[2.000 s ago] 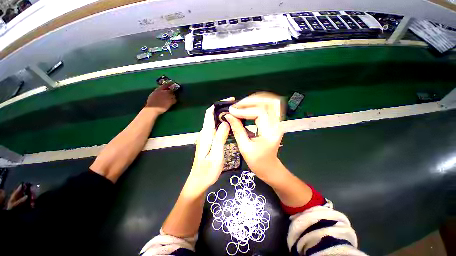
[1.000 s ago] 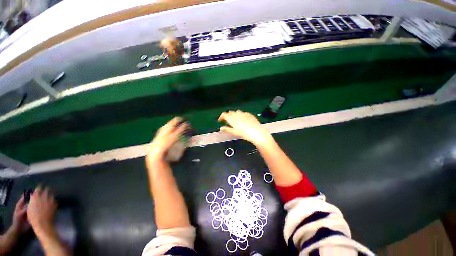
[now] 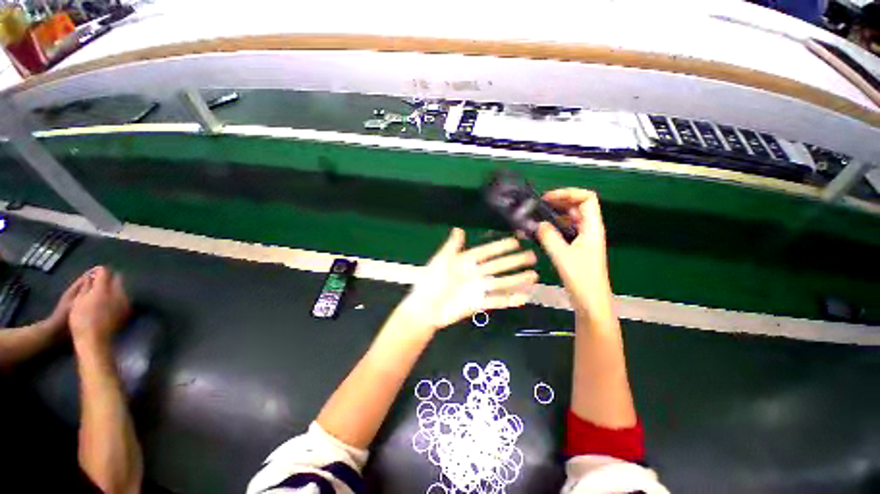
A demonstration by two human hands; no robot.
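Note:
My right hand (image 3: 576,236) grips a black handset housing (image 3: 518,205) by its lower end, over the green belt; the housing is blurred. My left hand (image 3: 470,281) is open and empty, fingers spread, just left of and below it. Another handset housing (image 3: 334,288), with a green and pale patterned face, lies on the dark bench mat left of my left hand. A loose pile of white rings (image 3: 470,434) lies on the mat between my forearms. Single rings lie apart from it, one just below my left hand (image 3: 481,318).
A thin pale stick (image 3: 546,333) lies behind the pile. A pale edge strip (image 3: 675,314) borders the green belt (image 3: 241,193). White and black trays (image 3: 545,133) and small parts stand on the shelf behind. Another person's hands (image 3: 96,304) are at the left. A dark unit (image 3: 842,309) lies far right.
My right hand has moved right and now holds a housing. My left hand has opened and moved right, leaving a housing on the mat. The view has shifted, and the other person's hand at the shelf is gone.

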